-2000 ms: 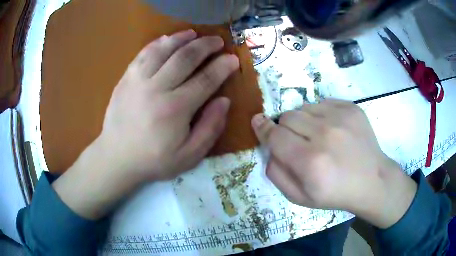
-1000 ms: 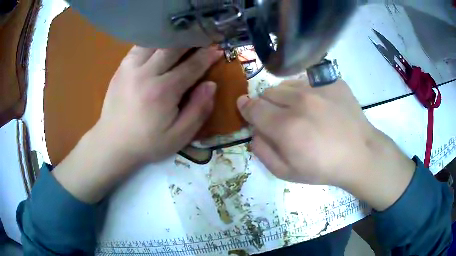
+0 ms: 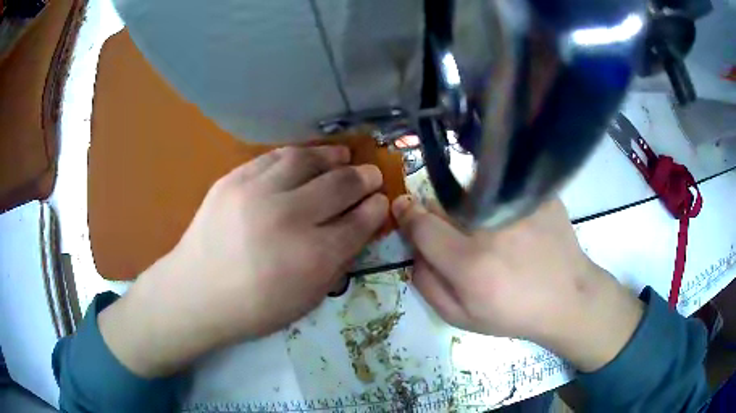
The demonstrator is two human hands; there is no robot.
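Observation:
A tan-brown leather panel (image 3: pixel 153 153) lies flat on the white table, its right edge running to the needle area below the grey sewing machine head (image 3: pixel 266 64). My left hand (image 3: pixel 282 234) lies flat on the panel, fingers together and pressing near its right edge. My right hand (image 3: pixel 500 270) has its thumb and curled fingers at the panel's lower right edge, pinching it. A large curved shiny dark metal part (image 3: pixel 524 105) is blurred near the camera and covers part of the view above my right hand. The needle itself cannot be made out.
Scissors with red cloth-wrapped handles (image 3: pixel 674 185) lie at the right. Darker brown panels (image 3: pixel 28 121) are stacked at far left, above pale layered boards (image 3: pixel 24 274). A printed ruler (image 3: pixel 323 403) runs along the table's front edge. Yellow-brown residue (image 3: pixel 367 339) stains the table.
The machine head shows larger and lower in the view. The panel's lower right end has moved up toward the needle area. My left hand's fingers have drawn together closer to the right edge.

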